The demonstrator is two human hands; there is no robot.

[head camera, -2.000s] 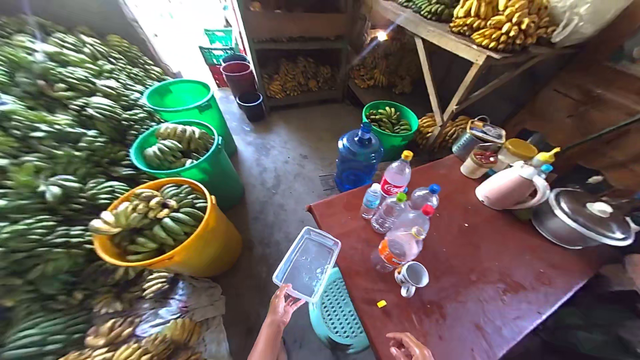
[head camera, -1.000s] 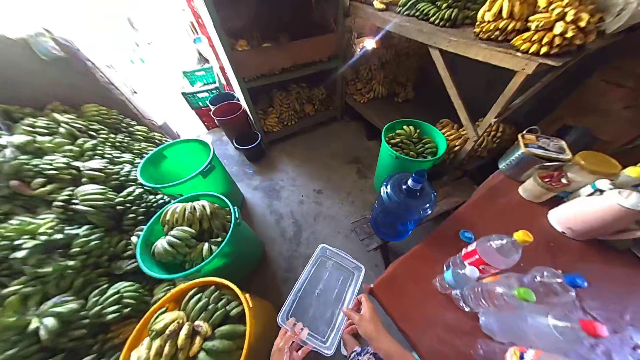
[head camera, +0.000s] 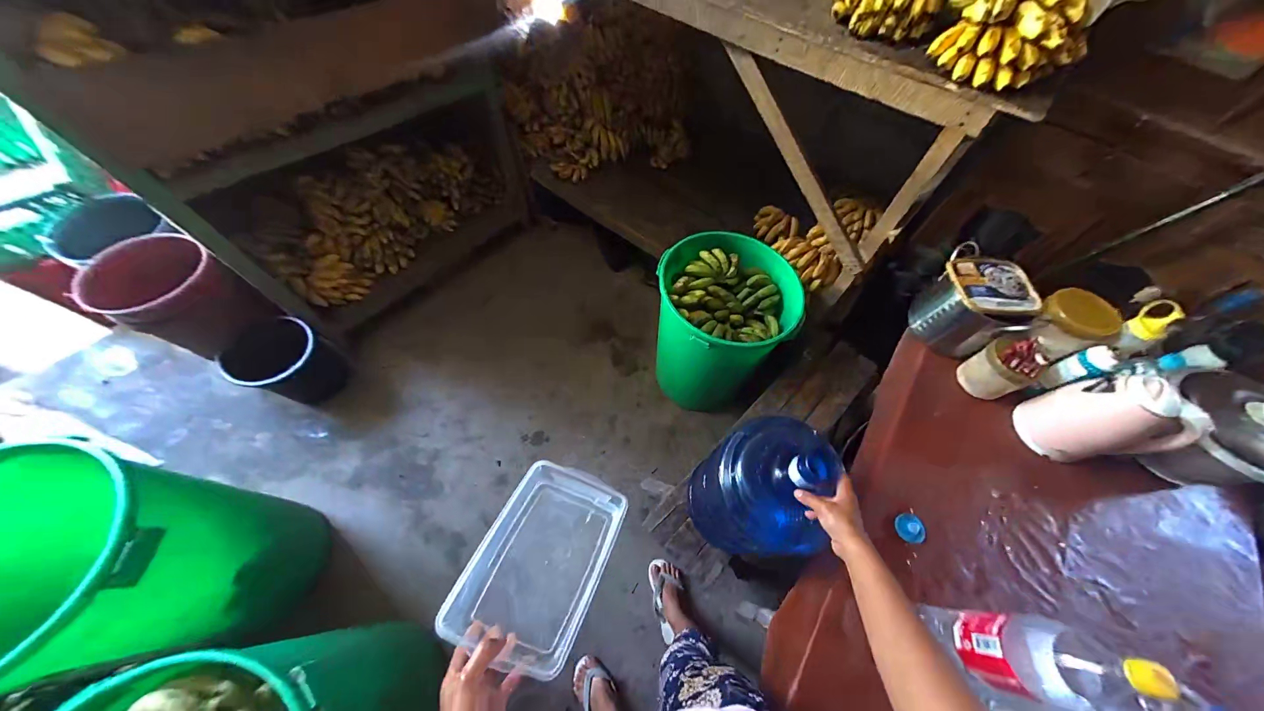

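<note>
A clear rectangular plastic container (head camera: 538, 563) is held low in front of me, its near end gripped by my left hand (head camera: 479, 671). My right hand (head camera: 832, 513) is at the neck of a large blue water jug (head camera: 755, 489), its fingers around the neck's side. The jug stands beside the red-brown table (head camera: 904, 425), over some wooden slats. A loose blue cap (head camera: 909, 528) lies on the table. Near the lower right, a clear plastic bottle with a yellow cap (head camera: 1027, 647) lies or leans on the tabletop.
A green bucket of green bananas (head camera: 706, 365) stands beyond the jug. Large green tubs (head camera: 227, 553) are at left, a black bucket (head camera: 281, 360) farther back. Shelves (head camera: 336, 158) hold bananas. A pink pitcher (head camera: 1096, 420) and a metal pot (head camera: 1229, 425) sit on the table. My sandalled feet are below.
My right hand has left the container and reached to the blue jug's neck. The left hand still holds the container. The view has shifted toward the shelves and the jug.
</note>
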